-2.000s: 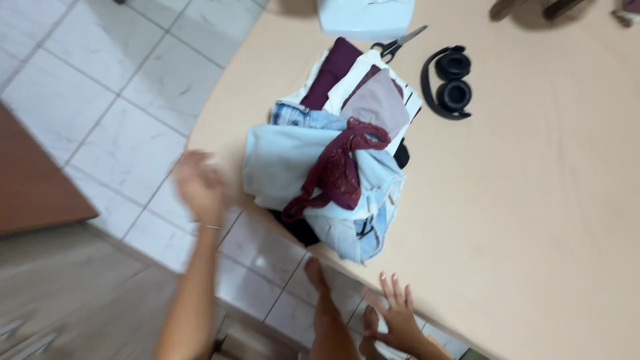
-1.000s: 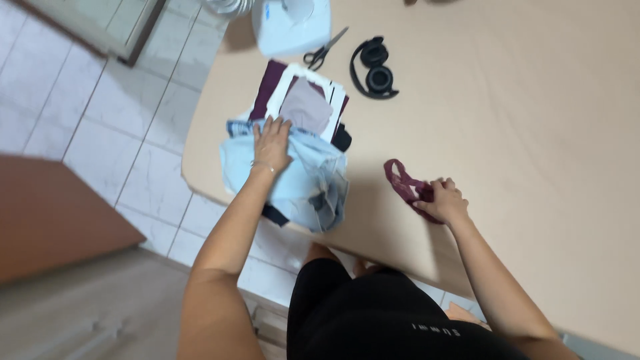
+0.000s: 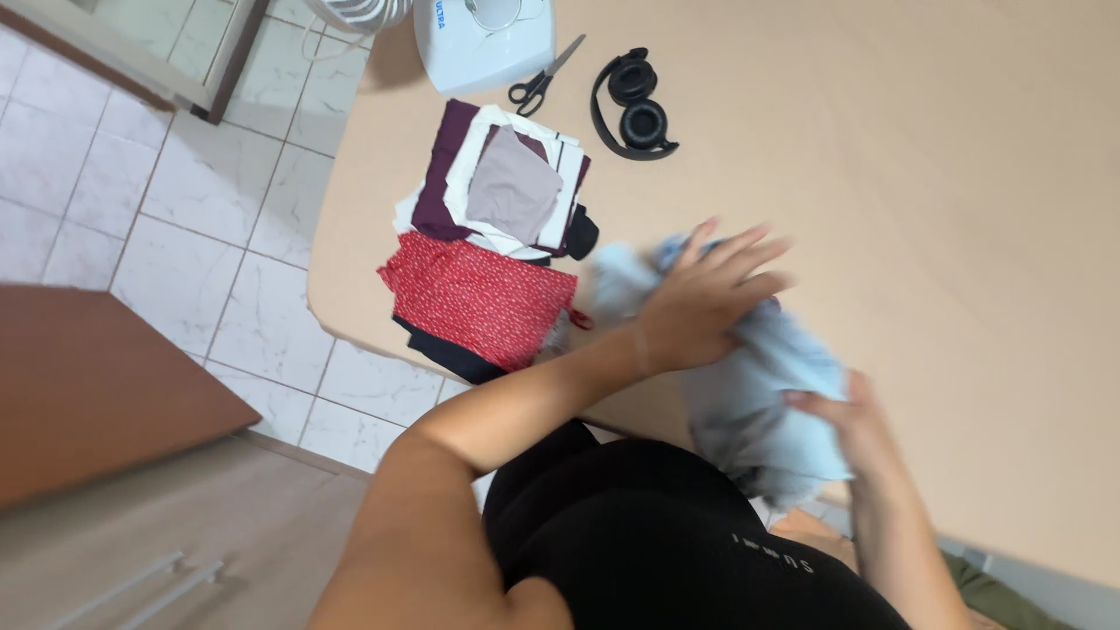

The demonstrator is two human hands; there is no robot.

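A blurred bundle of light blue denim clothing (image 3: 770,385) lies over the table's near edge in front of me. My left hand (image 3: 709,297) is spread across its upper left part, fingers apart. At its right side my right hand (image 3: 844,420) grips the fabric between thumb and fingers. To the left, a red patterned cloth (image 3: 481,297) rests over a black garment (image 3: 446,350). Above that is a stack of folded clothes with a grey-mauve piece (image 3: 514,185) on top, white ones beneath and a dark purple one (image 3: 444,175) at the left.
Black-handled scissors (image 3: 544,80) and folded black headphones (image 3: 639,105) lie on the beige table (image 3: 919,219). A white appliance (image 3: 490,44) stands at the back left, beside a coiled pale cord (image 3: 363,10). A brown wooden surface (image 3: 105,385) is at far left.
The blue denim bundle has moved right from the pile, uncovering the red patterned cloth. My left hand has moved right with it. My right hand has left the burgundy lace piece and holds the denim.
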